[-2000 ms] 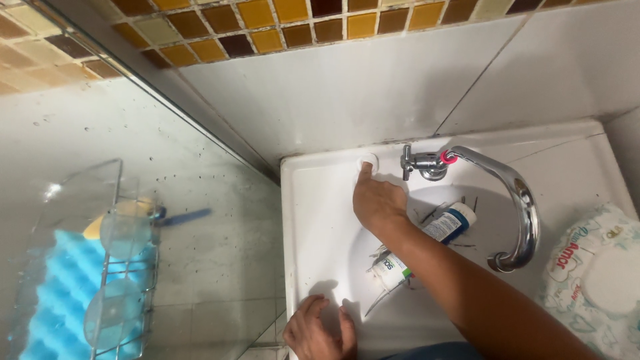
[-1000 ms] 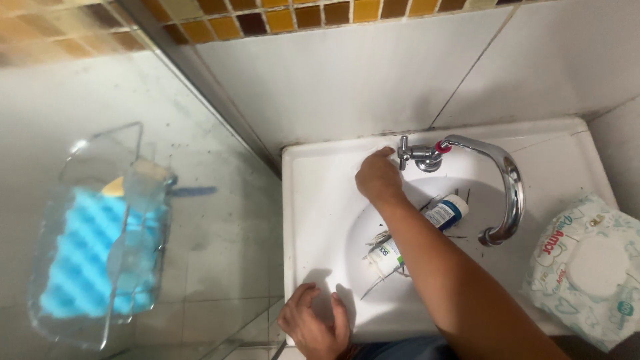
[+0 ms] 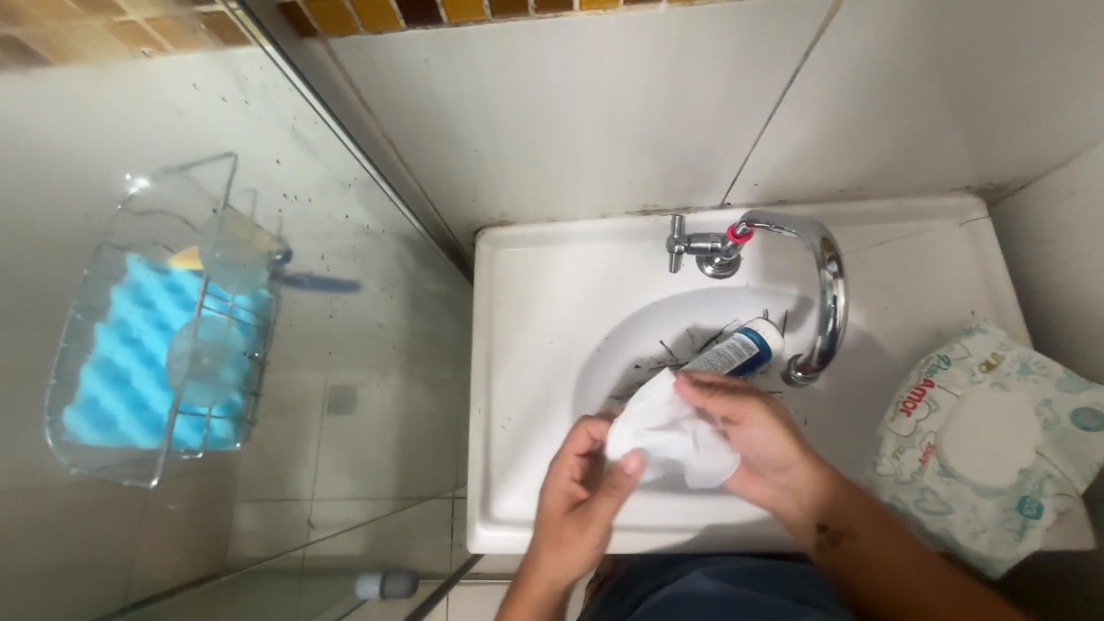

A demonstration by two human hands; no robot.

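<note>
A crumpled white wet wipe (image 3: 668,431) is held between both hands above the front of the white washbasin (image 3: 517,362). My left hand (image 3: 582,492) pinches its left side, thumb on top. My right hand (image 3: 750,431) grips its upper right part. Behind the wipe, a white and blue tube or bottle (image 3: 733,354) lies tilted in the bowl among thin dark strands or twigs (image 3: 668,349). The chrome faucet (image 3: 832,302), with a cross handle (image 3: 676,244) and a red ring, curves over the bowl's right side.
A soft pack of wipes (image 3: 949,509) lies on the basin's right side. At left stands a glass shower panel (image 3: 362,164); a wire rack (image 3: 164,457) with a blue wavy sponge (image 3: 147,362) is seen there. The tiled wall (image 3: 561,121) borders the basin's back.
My right hand has left the basin's back rim near the faucet handle and come forward to my left hand. The white wipe now shows spread between both hands; my left hand has left the front left edge.
</note>
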